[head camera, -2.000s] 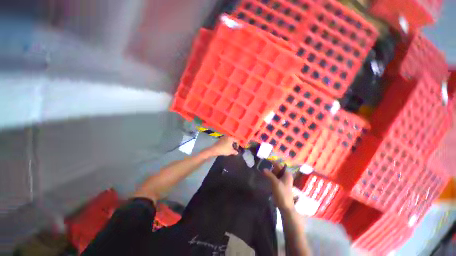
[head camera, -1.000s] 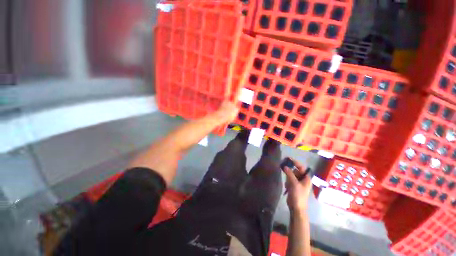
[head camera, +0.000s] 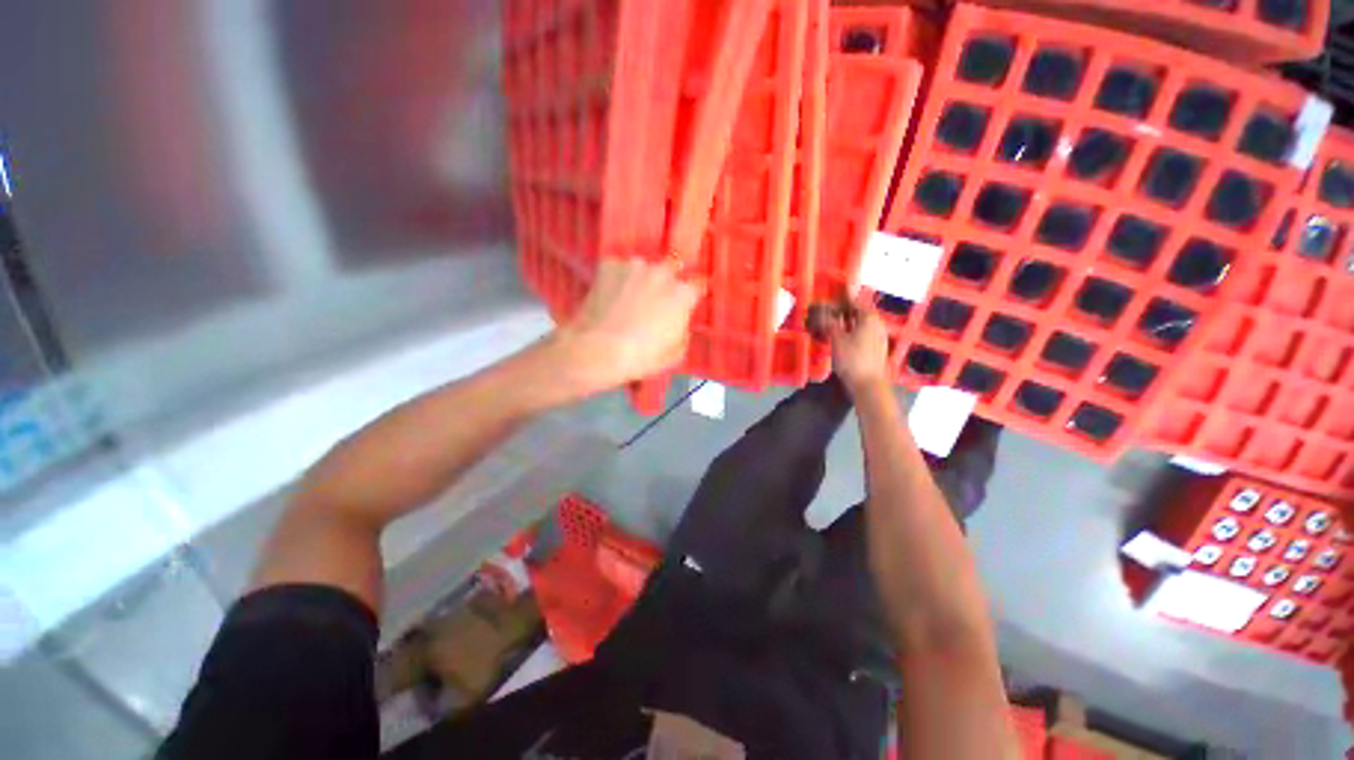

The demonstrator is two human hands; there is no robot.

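Note:
My left hand (head camera: 636, 319) grips the lower edge of tilted, empty orange-red compartment trays (head camera: 561, 178). Several tray edges stand fanned apart beside it. My right hand (head camera: 858, 354) is at the lower edge of the trays, closed around a small dark unit (head camera: 829, 318); its fingers are partly hidden, and whether they also touch a tray cannot be told. Right of the hands lies a compartment tray (head camera: 1025, 146) with a dark round part in most cells. White paper labels (head camera: 900, 266) sit on its edge.
A partly filled tray (head camera: 1262, 356) lies at the right. Below it, a red tray holds silver-white parts (head camera: 1244, 535). Red plastic pieces (head camera: 587, 587) and a brown item (head camera: 475, 641) are on the floor at lower left.
The empty trays have tipped up and spread apart in my left hand. My right hand has moved up and left to the trays' edge. The view has moved closer to the trays.

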